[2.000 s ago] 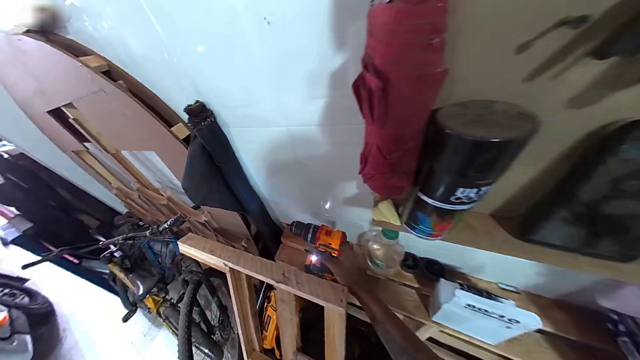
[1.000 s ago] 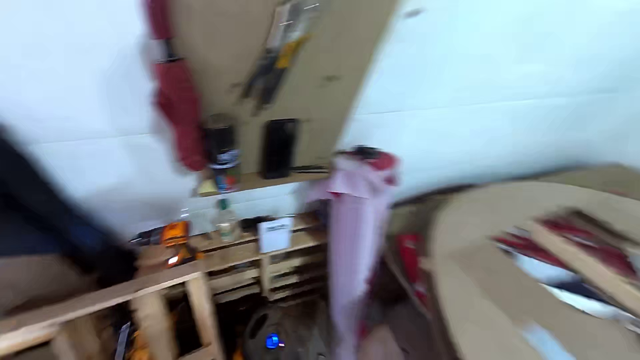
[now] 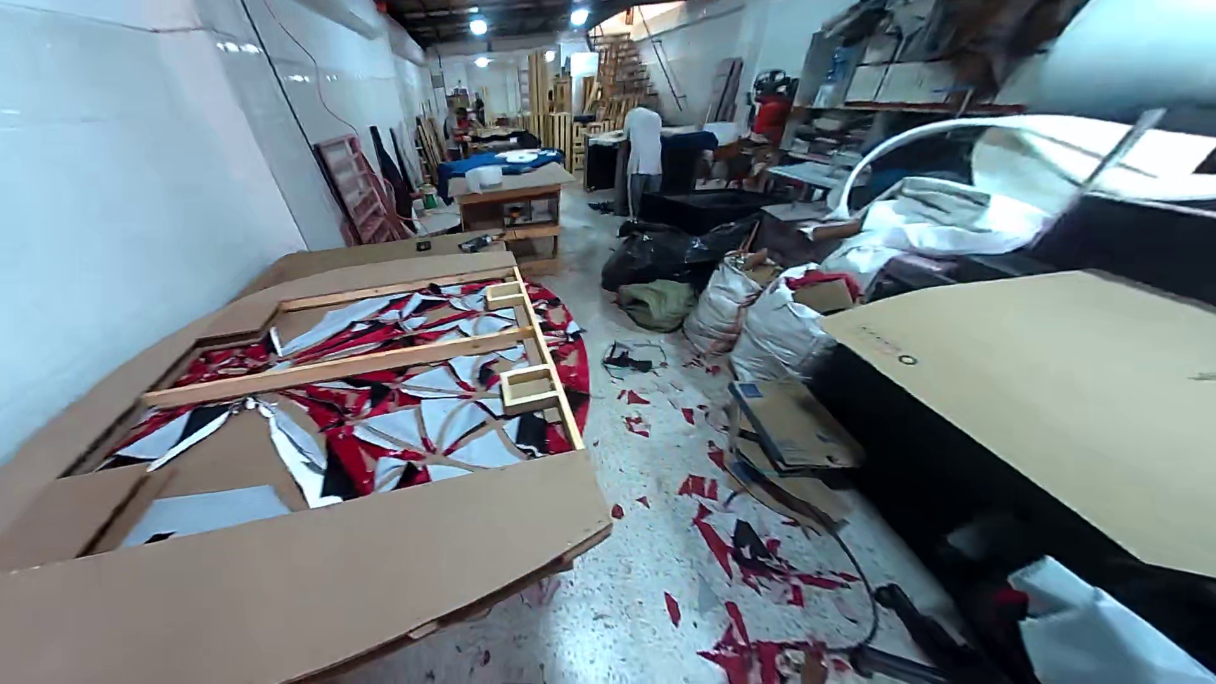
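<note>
Neither my left hand nor my right hand shows in the head view now. On the left lies a large flat panel (image 3: 408, 551) with a rounded outline and a wooden frame (image 3: 351, 372) set in it. Red, white and black material (image 3: 446, 418) shows through the frame's openings. Near the panel's far end a dark tool (image 3: 480, 243) lies beside a small black object (image 3: 424, 245). At the right stands a black-sided piece with a tan board top (image 3: 1045, 380).
Red and black scraps (image 3: 746, 551) and a dark cable (image 3: 860, 560) litter the floor between the two large pieces. Filled white sacks (image 3: 774, 328), black plastic bags (image 3: 665, 255) and a flattened cardboard box (image 3: 793, 427) line the right side. A person (image 3: 643, 152) stands farther back by a table.
The view has swung far right, from the wall shelf to the long workshop. Two seconds ago a hand was at an orange and black drill near the shelf; neither is in view now.
</note>
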